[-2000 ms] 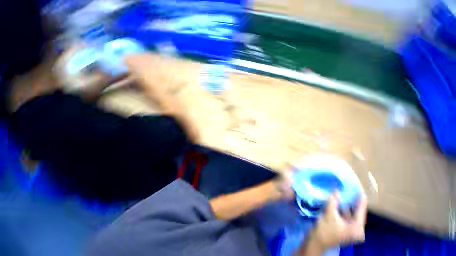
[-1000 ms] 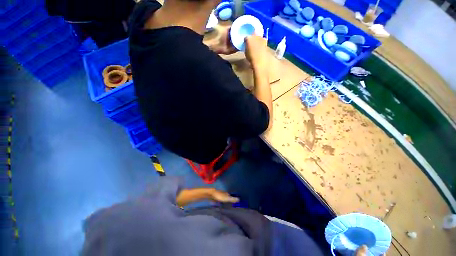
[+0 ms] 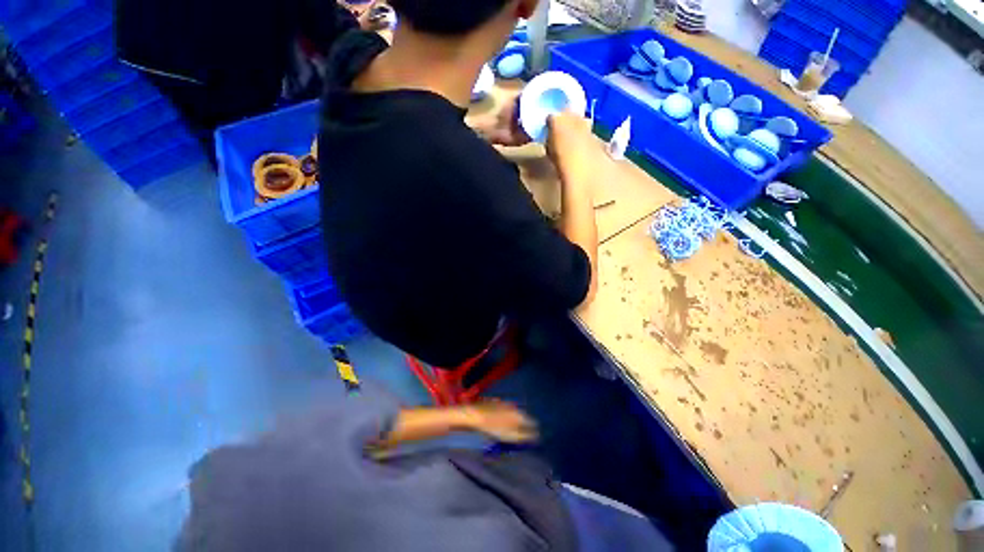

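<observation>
A pale blue hat-shaped piece (image 3: 775,530) with a pleated round brim is at the bottom right, by the bench's near edge, cut off by the picture's edge. What holds it up cannot be seen. My left hand (image 3: 505,421) is blurred, low at the centre in front of my grey sleeve, away from the piece. I see nothing in it, but its fingers are not clear. My right hand is out of the picture.
A neighbouring worker in black (image 3: 442,216) holds a white-blue round piece (image 3: 552,99). On the bench (image 3: 745,356) are a cord bundle (image 3: 685,229) and a small white bottle (image 3: 619,138). A blue bin (image 3: 691,162) of blue pieces stands by the green conveyor (image 3: 863,253).
The view has shifted, so the hat-shaped piece sits lower and is more cut off. The fingertip seen on it before has left the picture. My left hand stays low at the centre.
</observation>
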